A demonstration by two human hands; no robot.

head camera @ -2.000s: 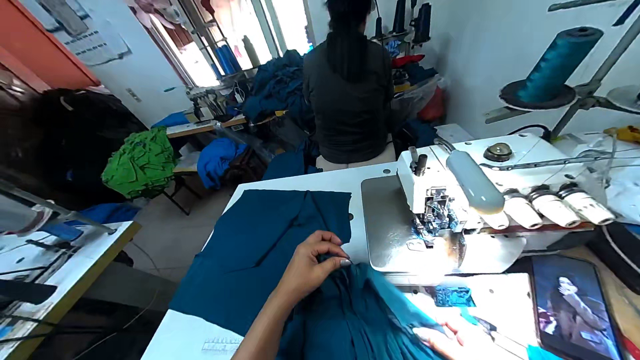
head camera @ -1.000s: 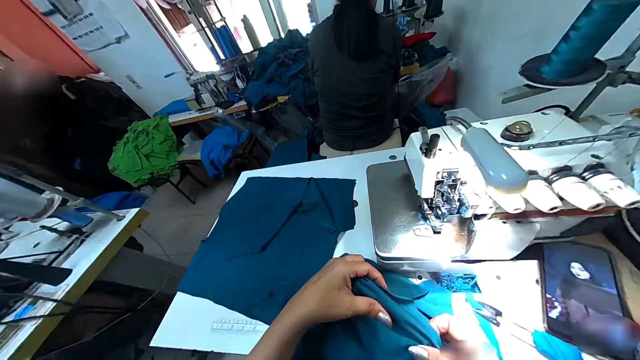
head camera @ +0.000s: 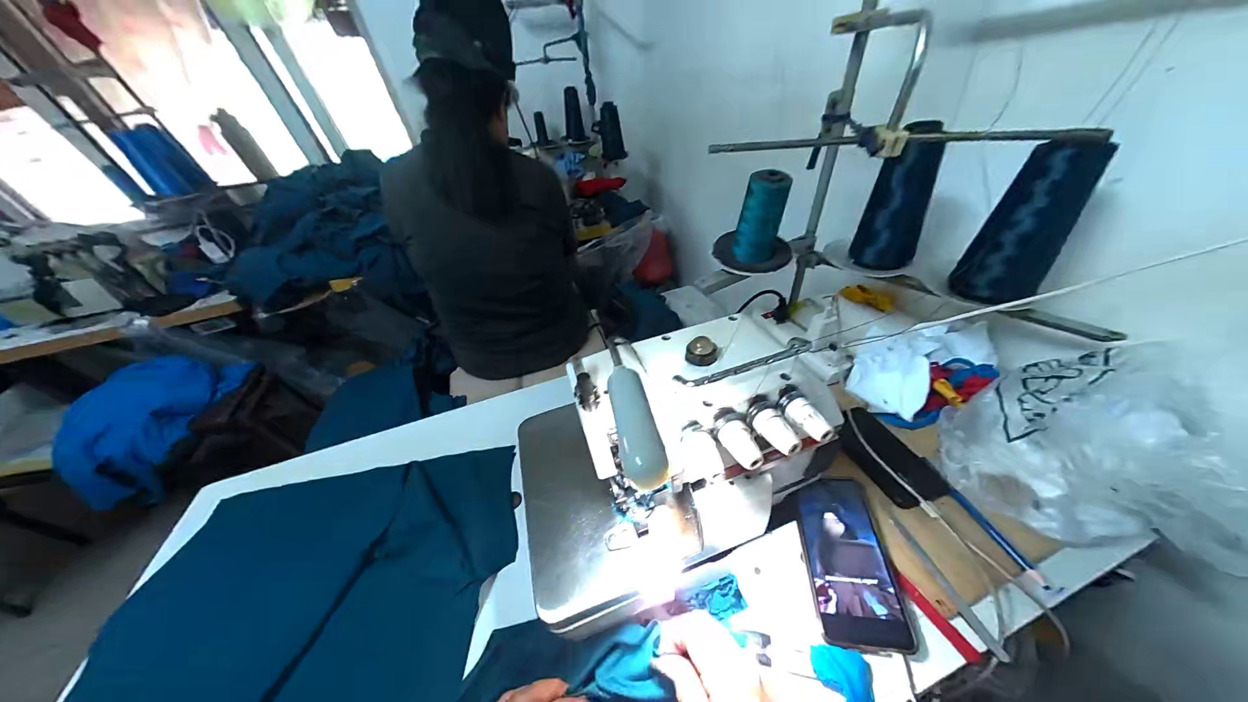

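Teal fabric lies bunched at the bottom middle, just in front of the metal bed of an overlock sewing machine. My right hand pinches this fabric close to the bed, under the machine's bright light. Only some fingertips of my left hand show at the bottom edge, on the fabric; whether they grip it is hidden. A flat piece of dark teal fabric is spread on the white table left of the machine. Small teal scraps lie beyond my right hand.
A smartphone with its screen lit lies right of the machine, beside a red pencil-like tool and a clear plastic bag. Thread cones stand behind. A person sits just beyond the table, near heaped teal fabric.
The view has swung right and up. My left hand, fully in sight earlier on the bunched fabric, now shows only at the bottom edge. My right hand stays at the fabric.
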